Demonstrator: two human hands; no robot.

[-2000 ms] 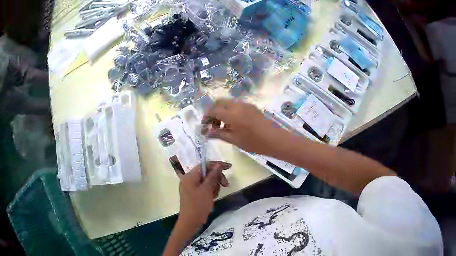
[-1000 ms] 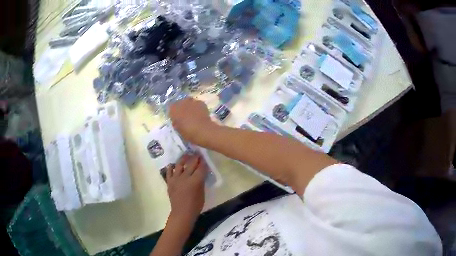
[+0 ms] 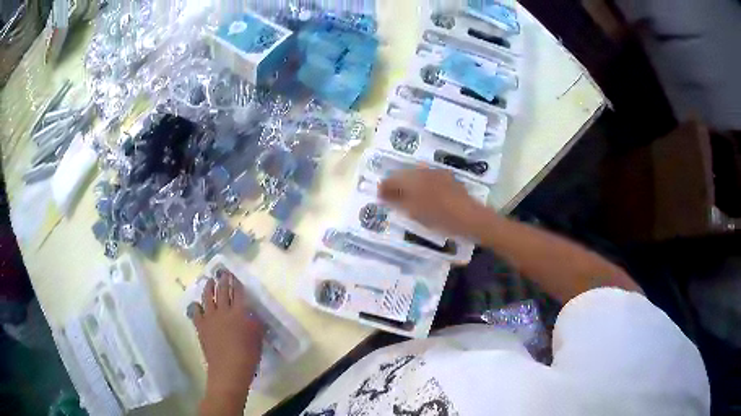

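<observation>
My left hand (image 3: 227,333) lies over a white blister tray (image 3: 272,321) near the front of the table, fingers slightly apart on its upper part. The hand hides much of this tray, and whether it grips is unclear. My right hand (image 3: 431,199) is blurred, with its fingers over a filled tray (image 3: 366,185) in the row at right. That tray shows a round dark-silver accessory (image 3: 374,216) and a black cable (image 3: 429,240). Whether my right fingers hold anything is hidden. The nearest filled tray (image 3: 309,284) has a white leaflet (image 3: 394,301) on it.
A heap of grey bagged pieces (image 3: 219,183) with a black tangle (image 3: 166,145) fills the middle. Behind are a blue-and-white box (image 3: 252,47) and blue sachets (image 3: 337,63). Empty trays (image 3: 122,345) are at left, slim wrapped handles (image 3: 61,130) at upper left. The table edge curves at right.
My right hand has moved from the near edge of the grey heap to the tray row at right. My left hand stays on the front tray. The view has shifted right.
</observation>
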